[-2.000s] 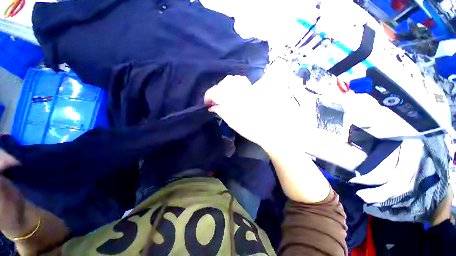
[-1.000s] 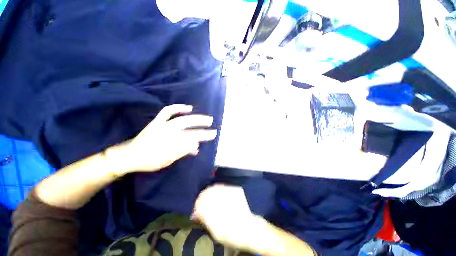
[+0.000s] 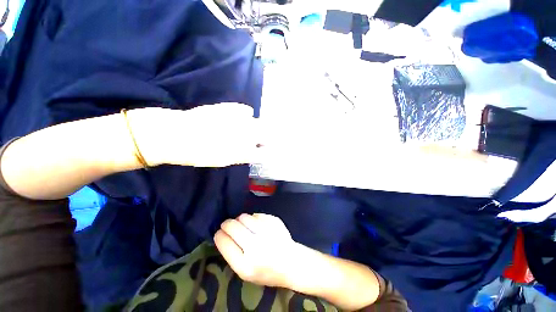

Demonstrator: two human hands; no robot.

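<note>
The navy garment (image 3: 201,67) spreads over the left side of the machine bed and hangs down to the lap. Its right edge lies near the machine's presser foot area (image 3: 272,39), at the top. My left hand (image 3: 213,135) lies across the cloth at its right edge; its fingertips blend into the glare of the white bed (image 3: 317,146). My right hand (image 3: 259,247) is curled low, in front of the cloth and my lap, below the bed's front edge. Whether it pinches cloth is hidden.
A slim silver tool (image 3: 340,91) lies on the bed. Right of it are a plastic-wrapped block (image 3: 430,103) and a small dark box (image 3: 505,131). A blue object (image 3: 500,36) is at the upper right. White cloth (image 3: 539,195) hangs at the right edge.
The view has moved closer to the bed. My left hand has moved from holding cloth at the left to the garment's right edge. My right hand has come down to the lap.
</note>
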